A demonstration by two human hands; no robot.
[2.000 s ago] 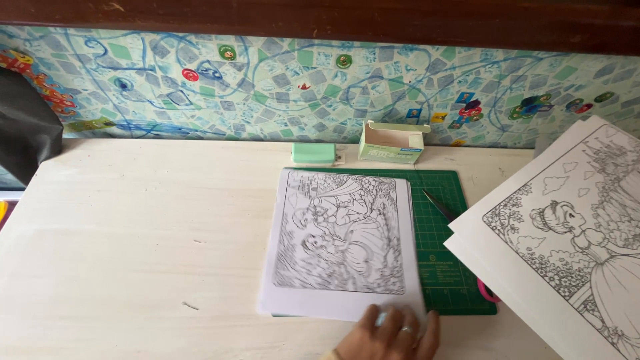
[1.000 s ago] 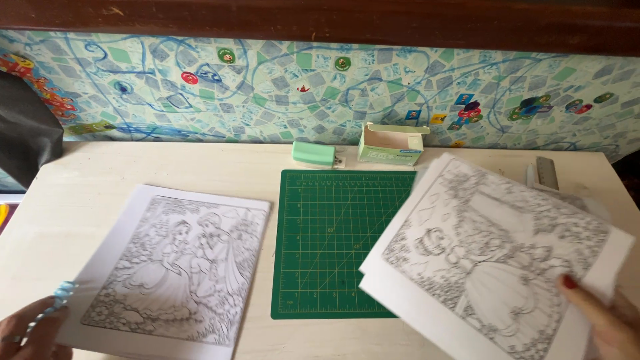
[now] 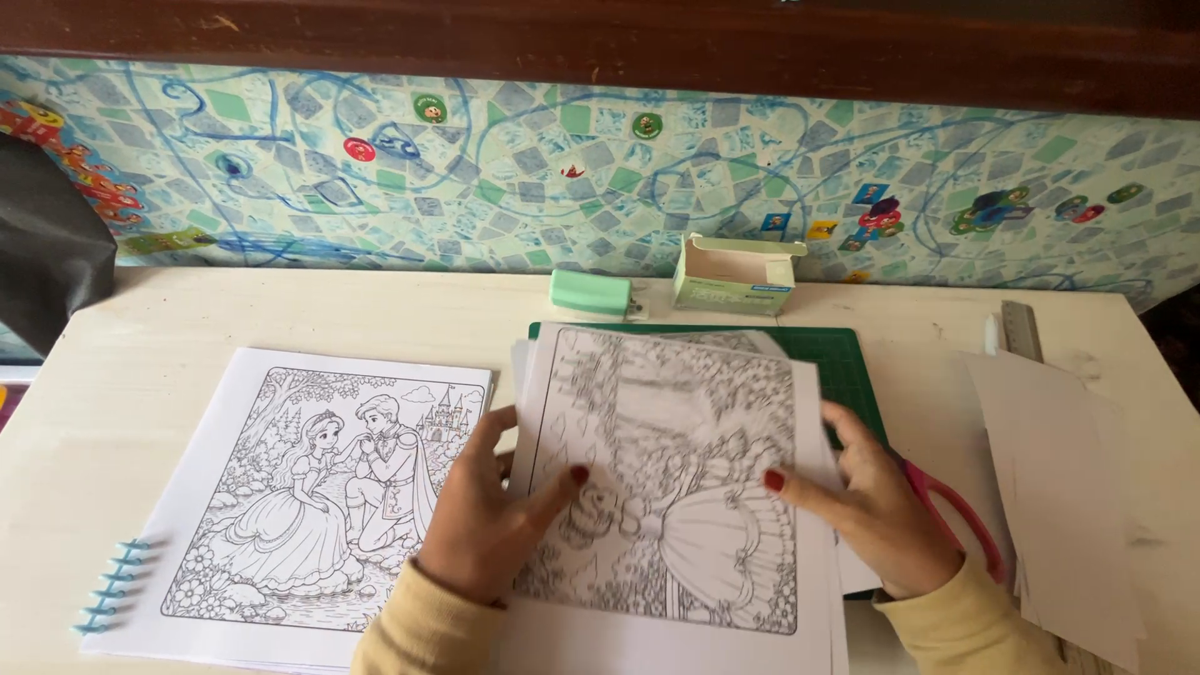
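Between my two hands is a loose stack of printed coloring pages (image 3: 694,487), its top sheet turned sideways and slightly blurred. My left hand (image 3: 497,506) grips the left edge, thumb on top. My right hand (image 3: 877,506) holds the right edge in the same way. Under the stack lies a green cutting mat (image 3: 830,352), mostly covered. To the left rests another stack of coloring pages (image 3: 309,506), showing a princess and a kneeling prince, with light blue binding rings (image 3: 117,586) at its lower left edge. Pink scissor handles (image 3: 966,525) show beside my right wrist.
A mint green stapler-like device (image 3: 591,294) and an open pale green carton (image 3: 736,274) stand behind the mat. Blank white sheets (image 3: 1055,487) lie at the right, partly over a metal ruler (image 3: 1020,330). A patterned wall with stickers rises along the table's back edge.
The loose pages have moved left from the right side to above the mat, and both my hands now hold them. My left hand has left the ringed stack.
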